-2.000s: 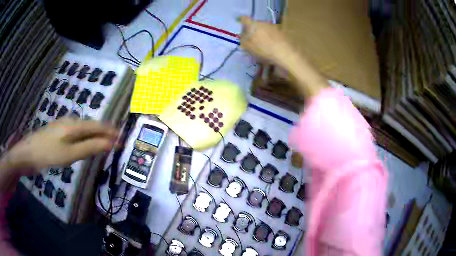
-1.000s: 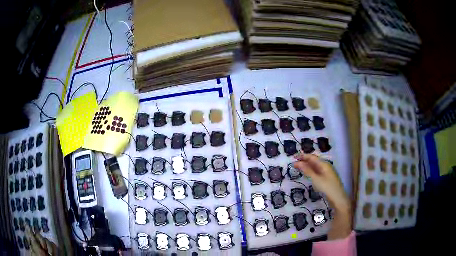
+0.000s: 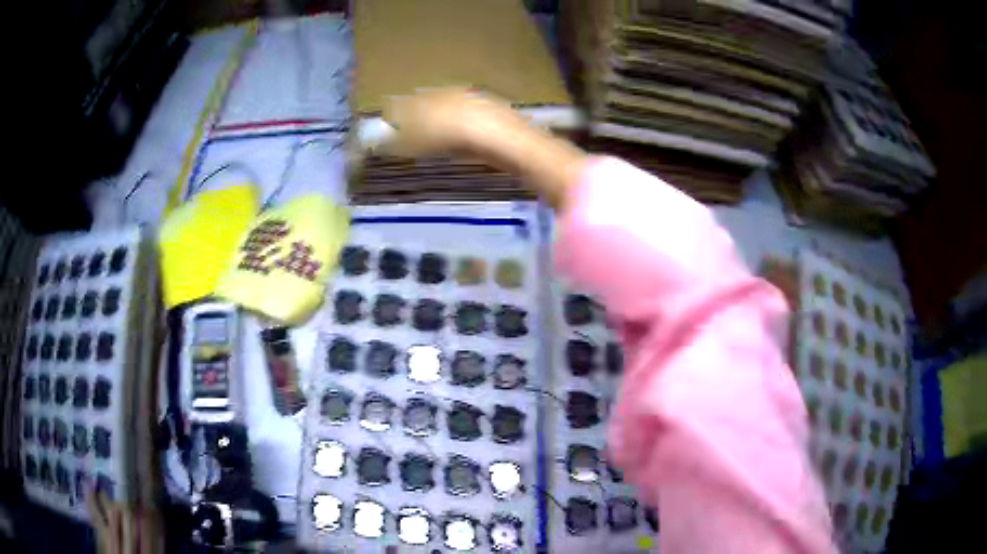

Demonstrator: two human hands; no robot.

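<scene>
My right hand [image 3: 438, 121], blurred, is over the front edge of the brown cardboard divider [image 3: 444, 49] on the tray stack; whether it holds anything cannot be seen. My left hand [image 3: 121, 522] is at the lower left edge, partly cut off, by the near edge of the left foam tray [image 3: 52, 325]. The middle foam tray [image 3: 444, 233] holds rows of black and silvery wired units [image 3: 424, 363], with two tan pockets at its far right corner. My pink sleeve covers much of another filled foam tray [image 3: 554, 433].
The handheld digital meter [image 3: 212, 363], small dark module [image 3: 284, 370], yellow dot sheet [image 3: 206, 243] and sticker sheet [image 3: 284, 260] lie between the left and middle trays. Tray stacks [image 3: 693, 92] stand at the back. A foam tray with tan pockets [image 3: 855, 379] is at right.
My right hand has moved from over the right filled tray forward and left to the cardboard-topped stack. The view has shifted slightly. My left hand stays low at the left.
</scene>
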